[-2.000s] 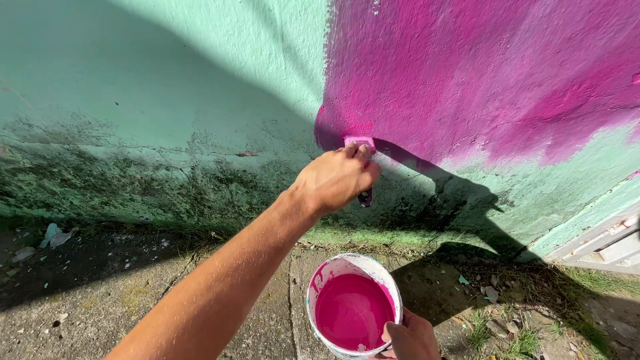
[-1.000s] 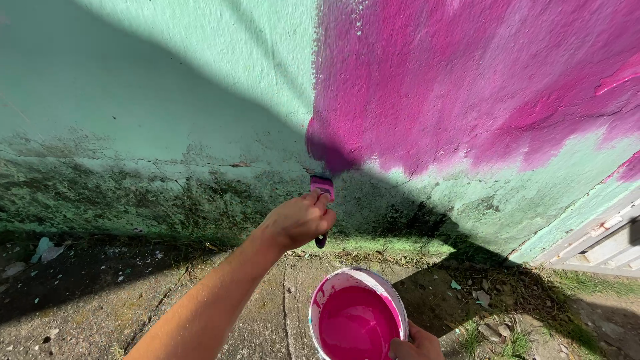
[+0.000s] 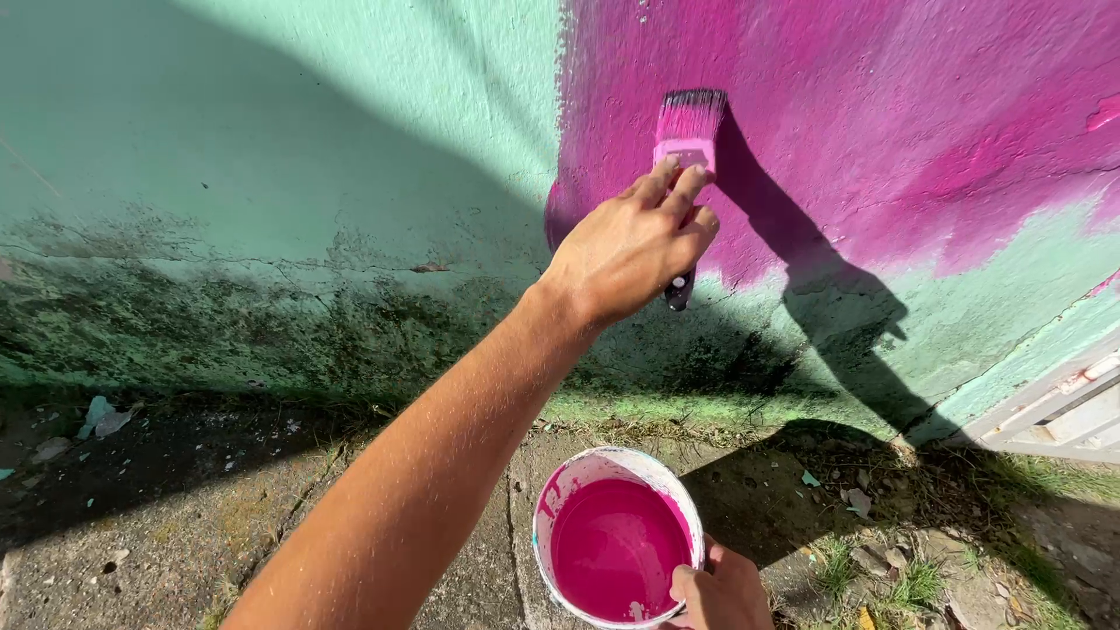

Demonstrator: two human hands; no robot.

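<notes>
My left hand (image 3: 643,241) reaches up from the lower left and grips a flat paintbrush (image 3: 689,131) with a dark handle. Its bristles, coated in magenta and dark at the tips, point upward against the magenta-painted part of the wall (image 3: 831,114). To the left and below, the wall is pale green (image 3: 420,175). At bottom centre my right hand (image 3: 722,586) holds a white plastic bucket (image 3: 544,525) by the right side of its rim, thumb over the edge. Magenta paint (image 3: 617,547) fills part of the bucket, and streaks of it mark the inner wall.
Dark, mouldy staining (image 3: 219,324) runs along the wall's base. Below is a cracked concrete pavement (image 3: 420,534) with paint flakes. Grass tufts (image 3: 914,582) and small stones lie at the lower right, near a white metal gate (image 3: 1076,407). Shadows of the arm and brush fall across the wall.
My left hand has moved the brush upward from the lower edge of the magenta area onto the painted part. My right hand still holds the bucket.
</notes>
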